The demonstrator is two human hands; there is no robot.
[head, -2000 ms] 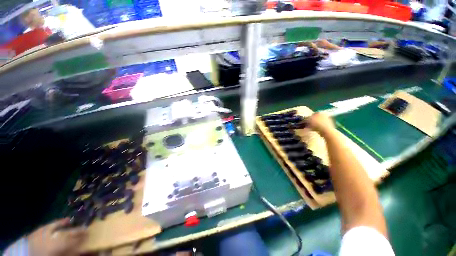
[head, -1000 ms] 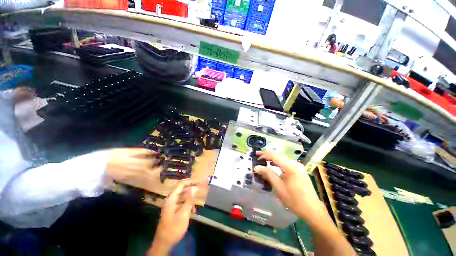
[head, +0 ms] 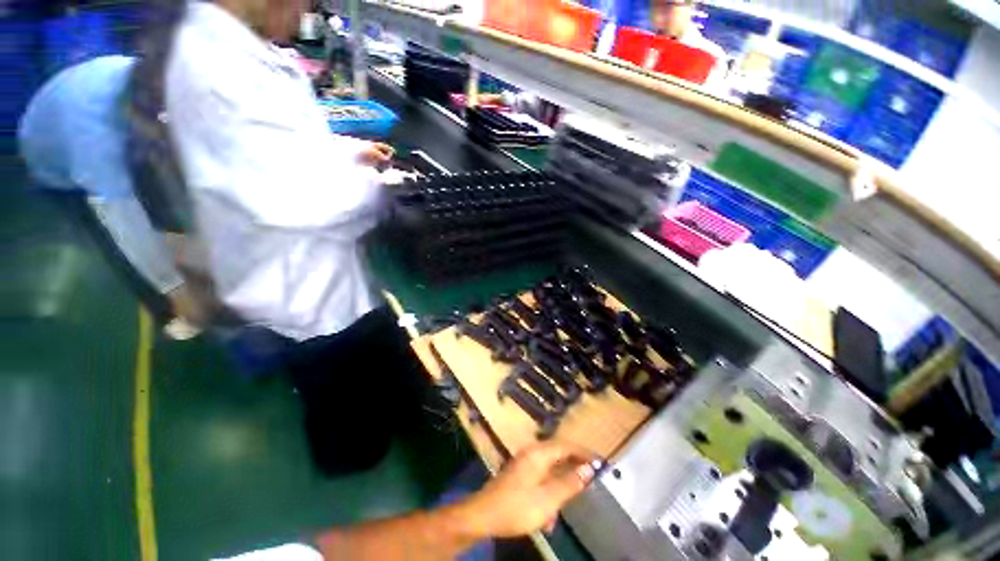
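My left hand (head: pixel 532 488) is at the fixture's near left corner, beside the front edge of the infeed cardboard (head: pixel 488 411). Its fingers are partly curled; I cannot tell if they hold anything. My right hand is out of the picture. The silver fixture (head: pixel 647 510) is at the lower right, cut off by the picture's edge. A black plastic part (head: pixel 759 499) lies in its nest, round end towards the pale green plate (head: pixel 718 433). Many loose black parts (head: pixel 548 351) lie in a heap on the cardboard.
A white-coated coworker (head: pixel 263 175) stands at the left, a hand near the stacked black trays (head: pixel 483 225). Another person in light blue (head: pixel 82 121) is further left. A pink basket (head: pixel 707 225) and dark flat object (head: pixel 859 351) are behind the fixture, under the shelf (head: pixel 768 132).
The view has swung left. My right hand, which was at the fixture nest, has left the picture. A black part now shows uncovered in the nest. The coworker's arm has drawn back from the heap.
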